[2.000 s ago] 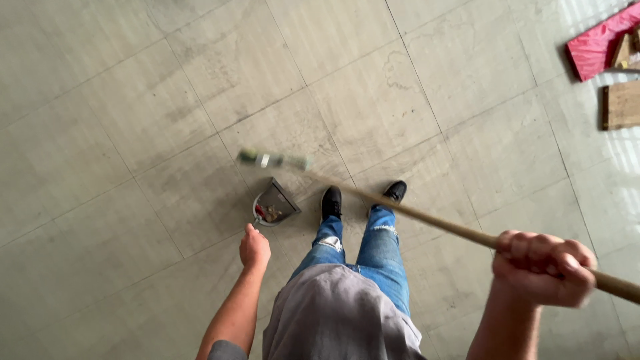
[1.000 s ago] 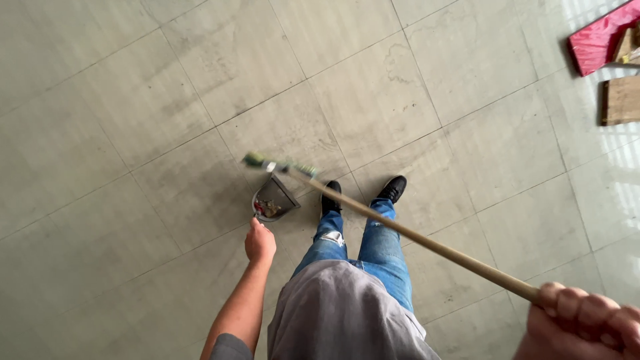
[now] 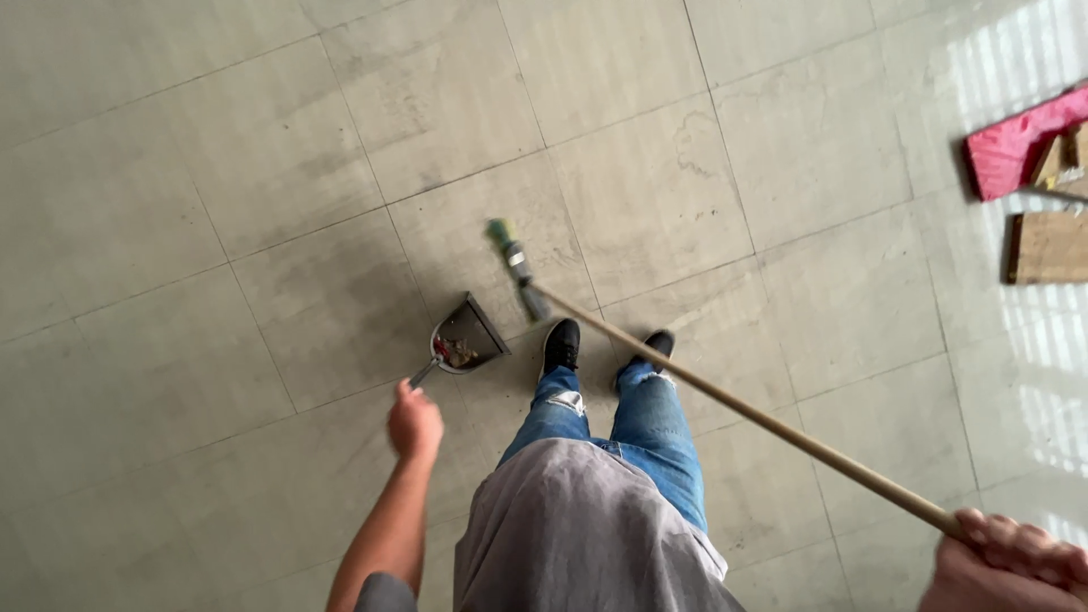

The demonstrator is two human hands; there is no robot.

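My left hand point(image 3: 416, 420) is closed around the handle of a dark dustpan point(image 3: 473, 332), which holds some debris point(image 3: 456, 351) near its back end. At the lower right edge, my right hand point(image 3: 1007, 557) grips the wooden handle of a push broom point(image 3: 517, 265), partly cut off by the frame. The broom's head, slightly blurred, lies ahead of my left shoe, to the right of the dustpan's mouth and apart from it. Its long handle slants down to the right, passing over my right leg.
Grey floor tiles point(image 3: 476, 127) with dark smudges surround my black shoes point(image 3: 562, 344). At the right edge lie a red flat object point(image 3: 1011, 157), wooden pieces point(image 3: 1067, 170) and a wooden board point(image 3: 1050, 248). Small specks point(image 3: 705, 212) dot the floor ahead.
The broom head has moved from above the dustpan to the right of its mouth and turned more lengthwise. My right hand is lower than two seconds ago. The dustpan has stayed about in place.
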